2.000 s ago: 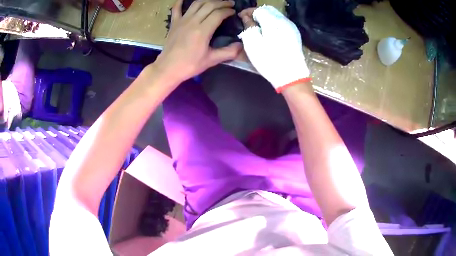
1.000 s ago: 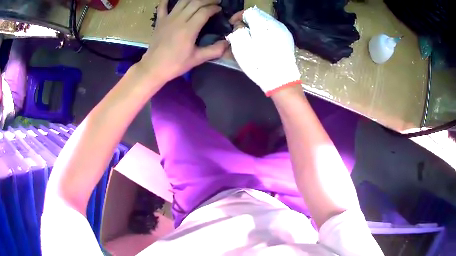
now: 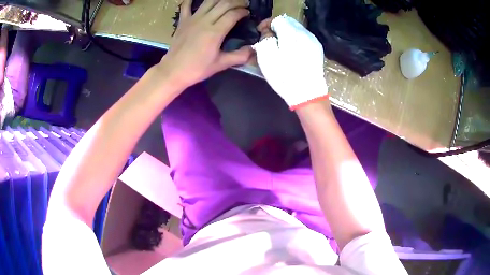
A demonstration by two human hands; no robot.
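My bare left hand lies spread over a black cluster at the bench's front edge, its thumb pointing right. My right hand, in a white knitted glove with an orange cuff, is beside it, bare fingertips bent in against the cluster's right side. Whether the fingertips pinch a small piece is hidden. A larger black ruffled bundle lies on the bench to the right of the glove. A small white squeeze bottle with a thin bluish nozzle lies farther right.
Tan bench top runs across the top. A black cable hangs at its left. A blue stool, ribbed crates and an open carton holding black clusters are at left. More black material is at upper right.
The view has shifted slightly. The hands stay together at the black cluster, with only slight movement. The red object at the top left is now mostly out of the picture.
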